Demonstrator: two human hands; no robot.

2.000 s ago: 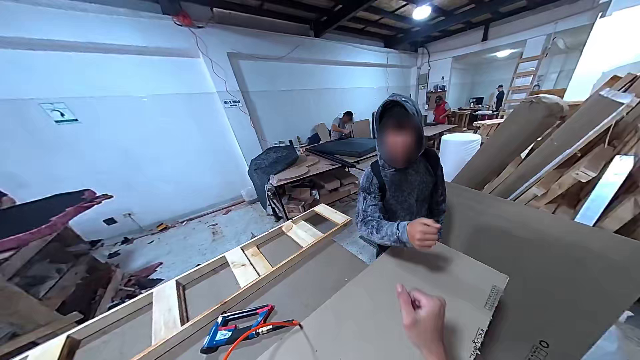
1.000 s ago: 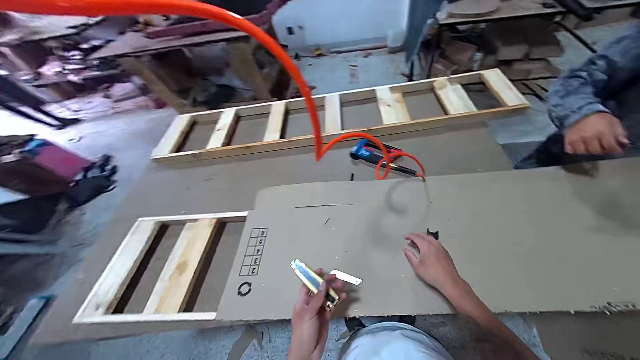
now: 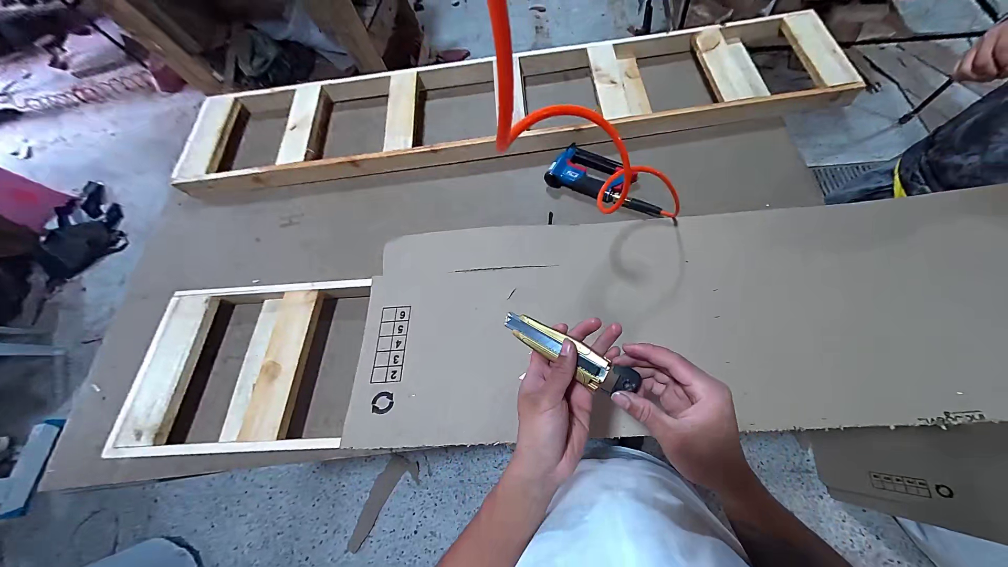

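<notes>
My left hand (image 3: 555, 390) holds a gold-coloured utility knife (image 3: 555, 342) above a cardboard sheet (image 3: 472, 331), its tip pointing up and left. At the knife's black end, my right hand (image 3: 685, 402) has thumb and fingers around the end piece. The cardboard covers part of a small wooden frame (image 3: 268, 370) and bears printed marks and short dark lines. Beyond the sheet lies a blue and black pneumatic stapler (image 3: 587, 177) with an orange coiled air hose (image 3: 567, 114). Whether the knife's blade is out I cannot tell.
A long slatted wooden frame (image 3: 504, 153) lies along the far side of the table (image 3: 331, 213). At the upper right is another person's hand (image 3: 980, 59), near a thin dark rod. Another cardboard piece (image 3: 913, 472) hangs lower right. Debris lies on the floor at left.
My right hand has moved from the cardboard to the knife's black end. The pale strip seen beside the knife a second ago no longer shows there. The view has tilted down.
</notes>
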